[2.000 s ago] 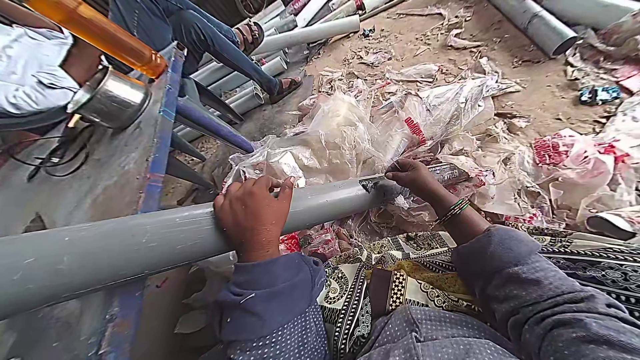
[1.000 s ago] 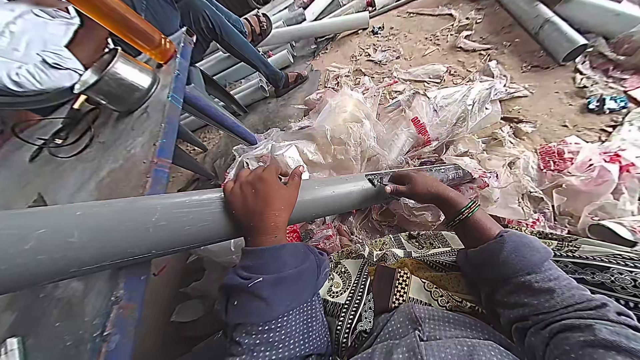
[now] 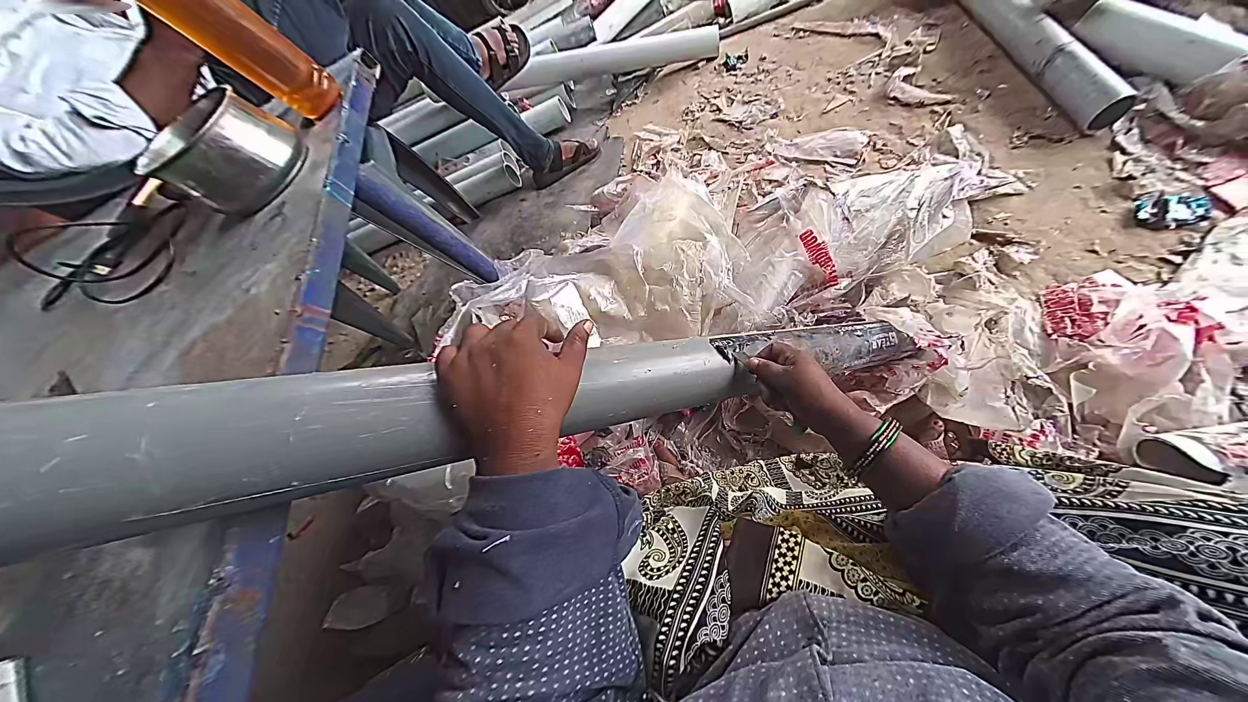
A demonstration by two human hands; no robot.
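A long grey plastic pipe (image 3: 244,434) runs from the left edge across the metal table and out past its edge. My left hand (image 3: 512,390) rests over the top of the pipe, fingers bent around it. At the pipe's far end, my right hand (image 3: 792,380) pinches something small and thin against the rim; what it is cannot be made out. Beyond that rim a dark cylindrical piece (image 3: 858,346) with pale lettering extends to the right, in line with the pipe. Whether it sits inside the pipe is not clear.
The metal table's blue edge (image 3: 327,210) crosses at left, bearing a steel pot (image 3: 226,151) and a black cable (image 3: 107,268). An orange tube (image 3: 244,49) lies near a seated person. Crumpled plastic wrap (image 3: 673,253) and more grey pipes (image 3: 1053,68) lie on the ground.
My right hand has shifted slightly along the pipe's end and stays at the rim. My left hand remains on top of the pipe.
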